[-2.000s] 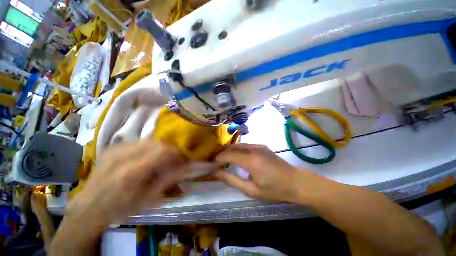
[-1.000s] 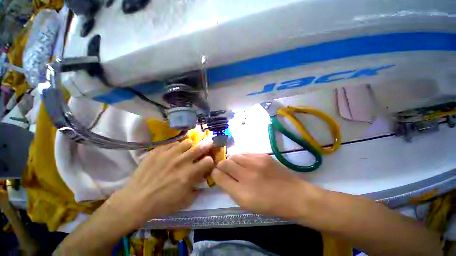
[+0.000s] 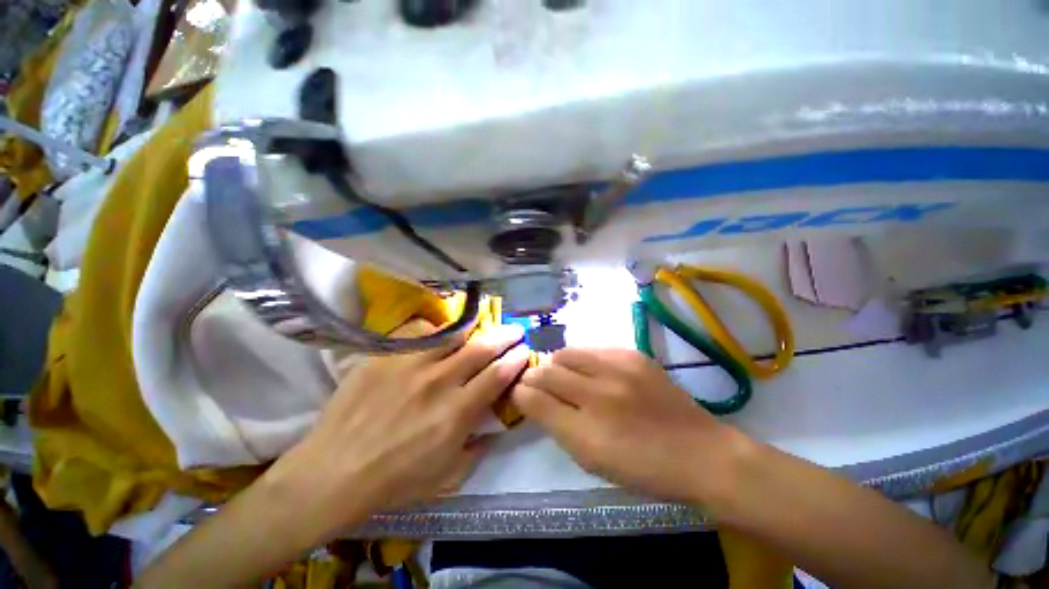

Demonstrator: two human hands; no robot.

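Note:
The mustard-yellow cloth with off-white lining is bunched left of the needle of the white sewing machine. A narrow yellow folded edge lies between my hands, just in front of the presser foot. My left hand lies on the cloth, its fingertips pressing the yellow edge beside the foot. My right hand has its fingers bent together, holding the near end of the yellow edge. A small blue patch shows by the foot. The needle tip is lost in the lamp glare.
Shears with yellow and green handles lie right of the needle. Pale pink cut pieces and a small metal device lie farther right. A shiny curved metal guard hangs at left. The ruler-marked table edge runs in front.
Two seconds ago the hands were handling the cloth nearer the table edge; they now press it down at the presser foot. Since one second ago they have barely moved; the view has shifted.

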